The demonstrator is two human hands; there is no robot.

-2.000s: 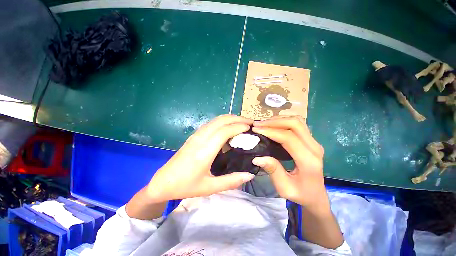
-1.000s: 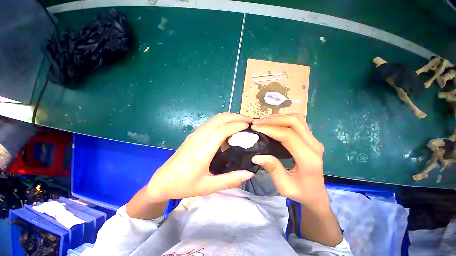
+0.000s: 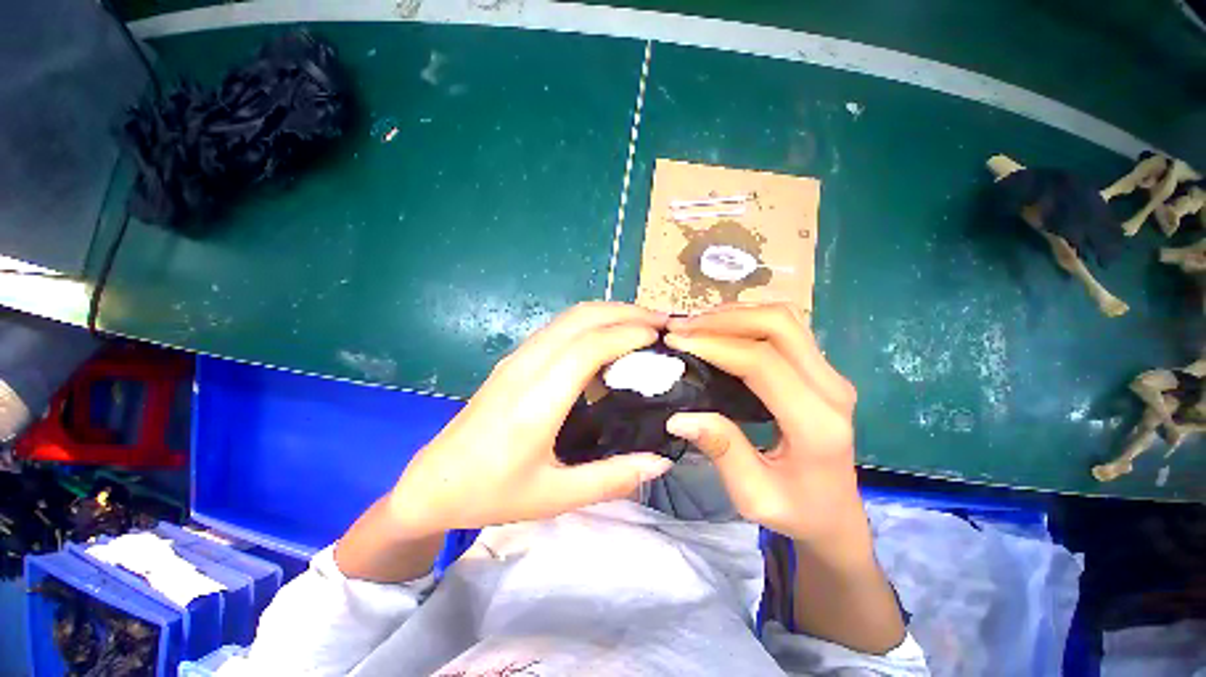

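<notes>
My left hand (image 3: 529, 423) and my right hand (image 3: 780, 410) are cupped around a black skirt (image 3: 622, 430) at the bench's near edge, fingertips meeting at the top and thumbs on the near side. A white waist block (image 3: 644, 373) shows in the middle of the black cloth. The rest of the figure is hidden by the cloth and hands. Just beyond the hands lies a tan cardboard glue board (image 3: 790, 218) with a brown stain, a small white oval dish (image 3: 727, 263) and thin pale sticks (image 3: 712, 208).
A black skirt pile (image 3: 245, 126) lies on the green bench (image 3: 503, 172) at the left. A dressed figure (image 3: 1074, 238) and tangled tan leg bodies (image 3: 1164, 397) lie at the right. Blue bins (image 3: 311, 443) stand below the edge, one with a white liner (image 3: 979, 582). A red object (image 3: 113, 407) is at the left.
</notes>
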